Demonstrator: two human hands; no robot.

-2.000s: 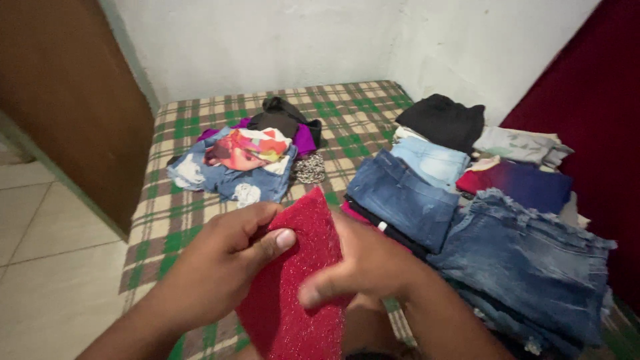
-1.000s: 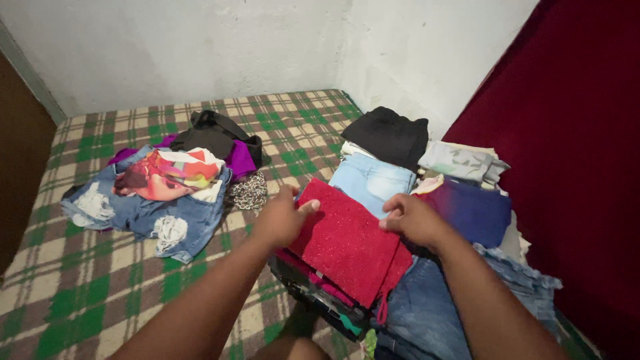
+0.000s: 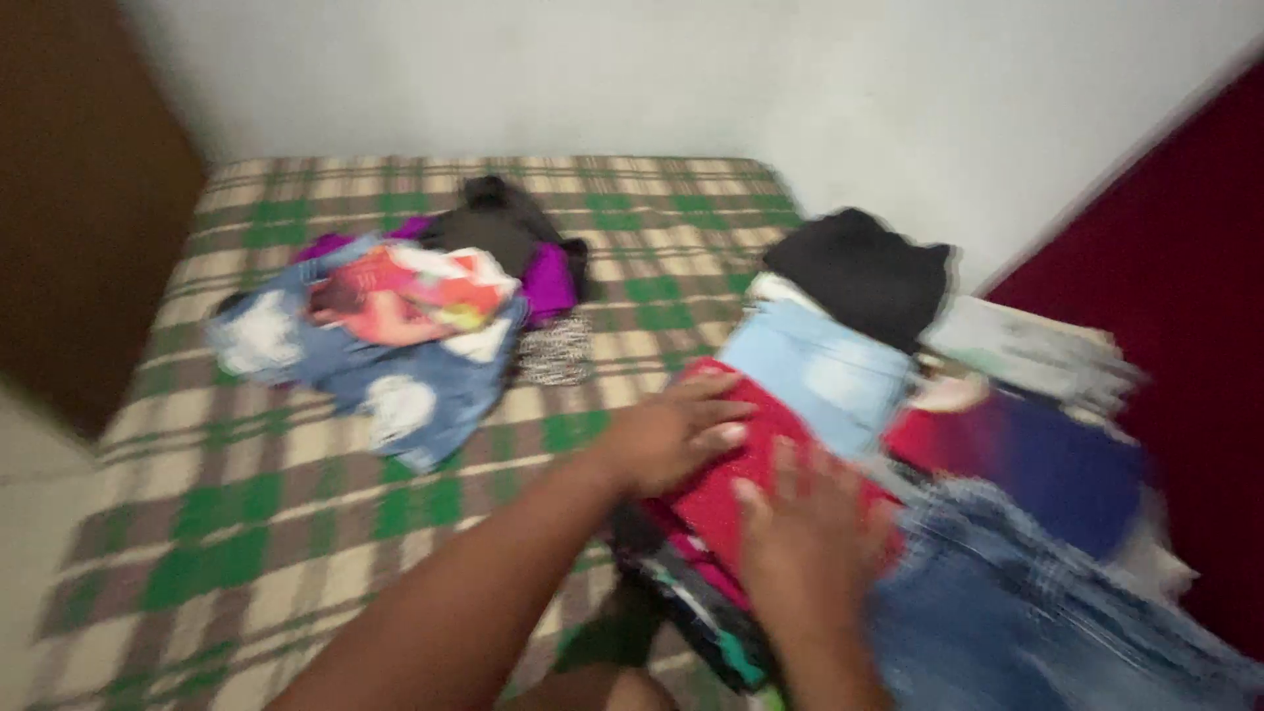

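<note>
A folded red garment (image 3: pixel 726 494) lies on a stack of folded clothes at the centre right. My left hand (image 3: pixel 676 434) rests on its left side with fingers extended. Flat on its right part is my right hand (image 3: pixel 815 523), fingers spread and blurred. Beneath it, dark and pink folded cloth (image 3: pixel 701 573) shows at the near left edge. Light blue folded denim (image 3: pixel 825 370) sits just behind the red garment, and darker blue denim (image 3: pixel 1007 602) lies to the right.
A loose heap of clothes with torn denim (image 3: pixel 395 365) lies at the left on a plaid bedcover (image 3: pixel 326 533). Black folded cloth (image 3: pixel 859 276), pale folded cloth (image 3: pixel 1027 346) and a navy and red garment (image 3: pixel 1057 464) stand at the right, near a dark red curtain or cloth (image 3: pixel 1185 296).
The red garment, held up between both hands two seconds ago, now lies on the stack. Both hands have gone from its edges to lying on its top.
</note>
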